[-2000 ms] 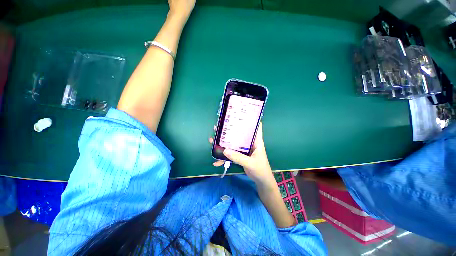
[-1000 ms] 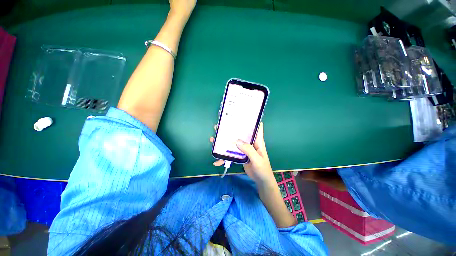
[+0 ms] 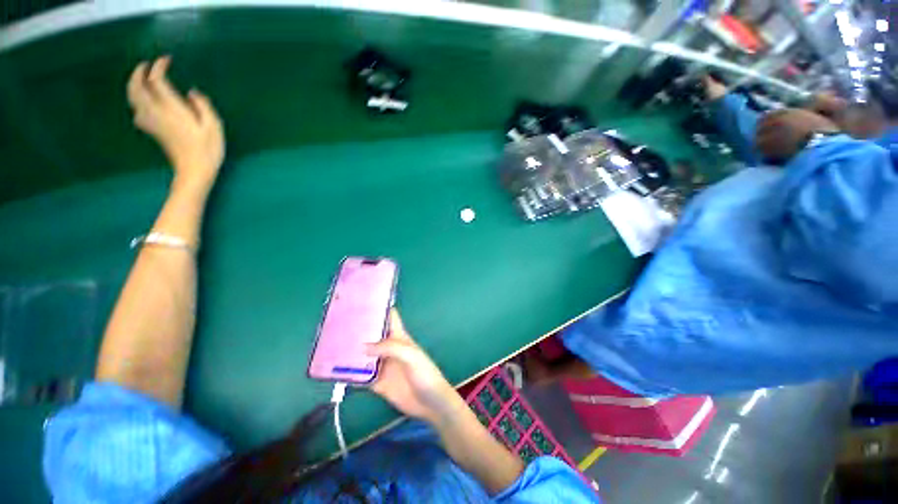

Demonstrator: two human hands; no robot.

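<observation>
My right hand [image 3: 407, 374] holds a smartphone [image 3: 352, 321] over the front part of the green bench. Its screen is pink with a dark purple bar near the bottom, and my thumb rests by that bar. A white cable [image 3: 338, 418] runs from the phone's lower end over the bench edge. My left arm, with a bracelet, reaches to the back left. My left hand [image 3: 179, 123] is empty with its fingers apart, against the dark green area behind the bench.
A clear tray [image 3: 49, 335] lies at far left. A white disc [image 3: 467, 215] lies mid-bench. Clear packs [image 3: 566, 172], white paper [image 3: 637, 220] and black housings are at right. Another black unit [image 3: 380, 82] is at the back. A blue-sleeved co-worker [image 3: 748, 285] leans in. Pink trays [image 3: 512, 418] are below.
The view has swung right, showing more of the co-worker's side. My left hand, cut off before, now shows with fingers spread. The phone screen has turned from white to pink; my right hand still holds it.
</observation>
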